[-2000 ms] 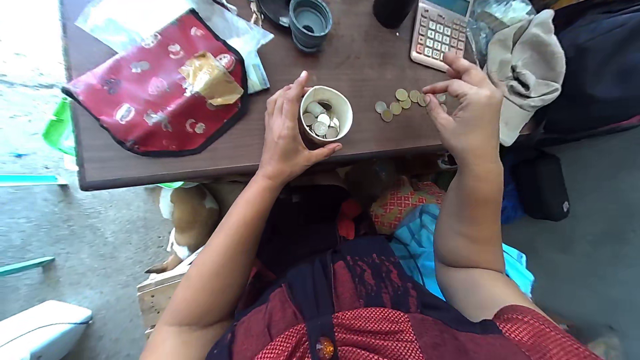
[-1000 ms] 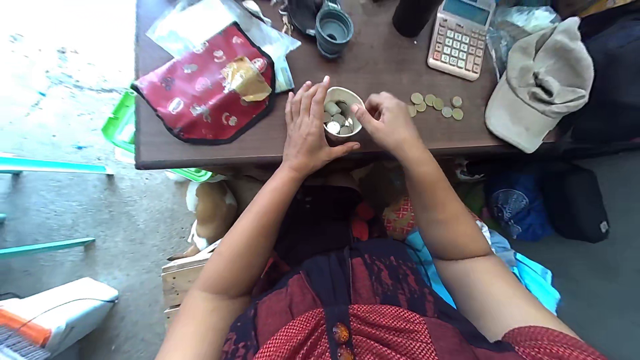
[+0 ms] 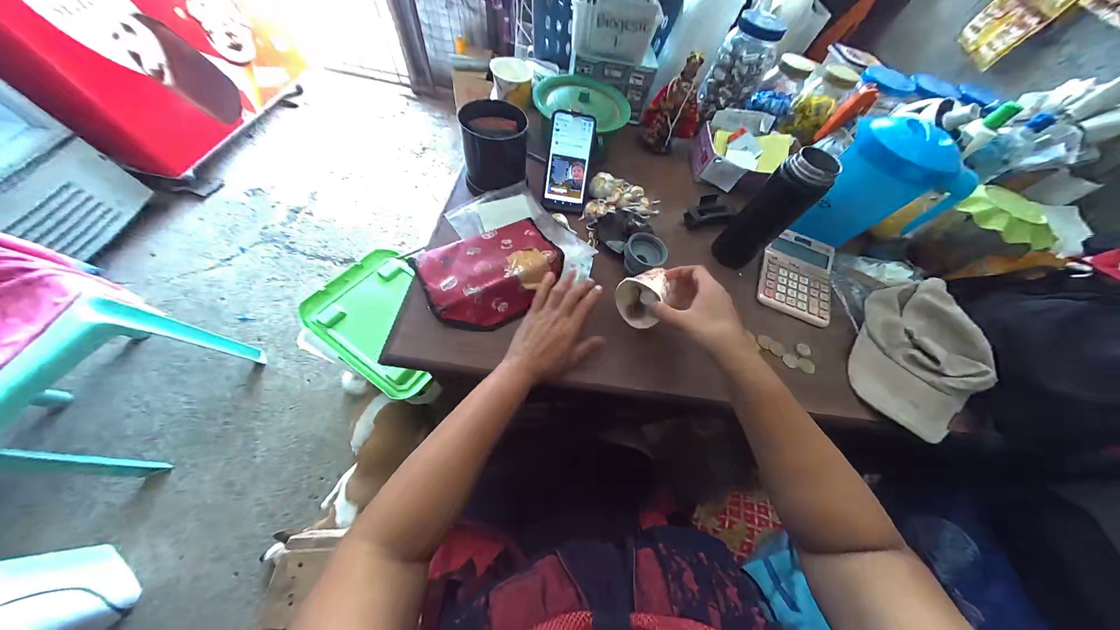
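Note:
My right hand (image 3: 700,313) grips a paper cup (image 3: 637,302), which is tipped with its mouth toward me; coins show dimly inside. My left hand (image 3: 556,328) lies spread on the brown table (image 3: 665,363), its fingertips by the lower right edge of a red patterned cloth pouch (image 3: 477,276). A brown piece of paper or plastic (image 3: 529,267) rests on the pouch. Several loose coins (image 3: 790,360) lie right of my right wrist, below a pink calculator (image 3: 794,284). A small grey pot (image 3: 645,251) is just behind the cup.
Behind stand a phone (image 3: 569,162), garlic bulbs (image 3: 617,194), a black tumbler (image 3: 777,206), a blue pitcher (image 3: 884,175) and jars (image 3: 744,61). A beige cap (image 3: 923,354) is at the right. Beside the table are a green lid (image 3: 363,319), a dog (image 3: 385,455) and a teal stool (image 3: 131,324).
The cup was upright between both hands with coins visible; now my right hand holds it tipped. My left hand has left it and lies by the pouch. The view has tilted up.

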